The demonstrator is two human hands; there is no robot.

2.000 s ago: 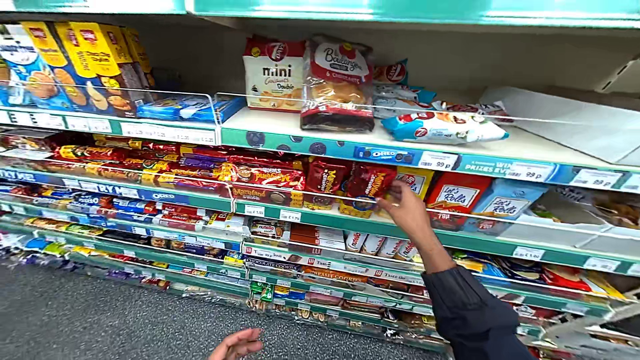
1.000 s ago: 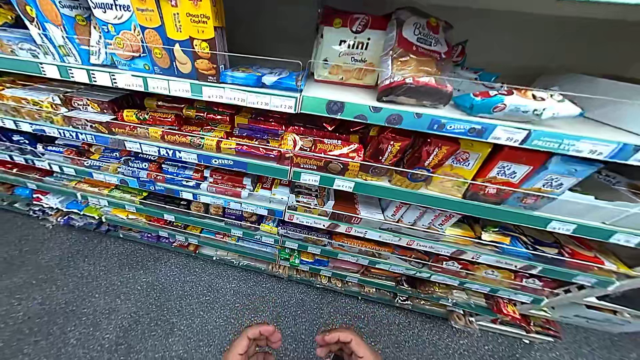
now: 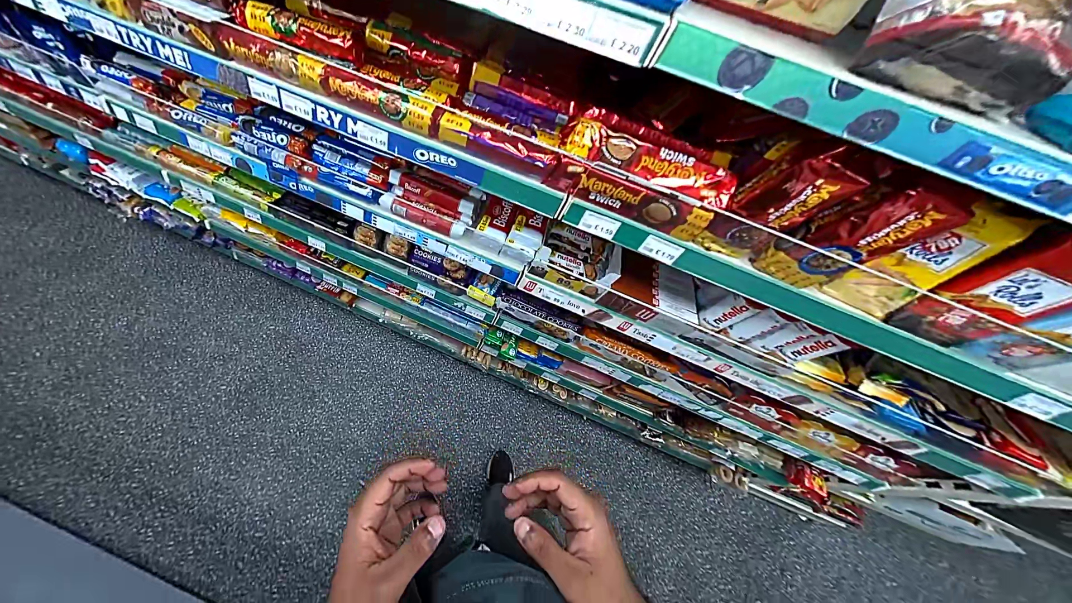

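Observation:
My left hand is held low in front of my body, palm turned inward, fingers curled and apart, with nothing in it. Facing it across a gap is my right hand, also bare, its fingers bent and loose. Neither touches the shelves. Beyond them stands a shop rack of biscuits. Red Maryland packets lie on an upper shelf, blue Oreo packets lower to the left, and white nutella boxes below the red bags. A yellow bag stands beside a red bag of rolls.
Green shelf edges with price tags and clear plastic guards run diagonally across the view. Grey speckled floor lies in front of the rack. My shoe shows between the hands. A plain grey-blue surface fills the lower left corner.
Two seconds ago my right hand was at the bags on the shelf; it then came back down beside my left hand. The view has tilted down toward the floor.

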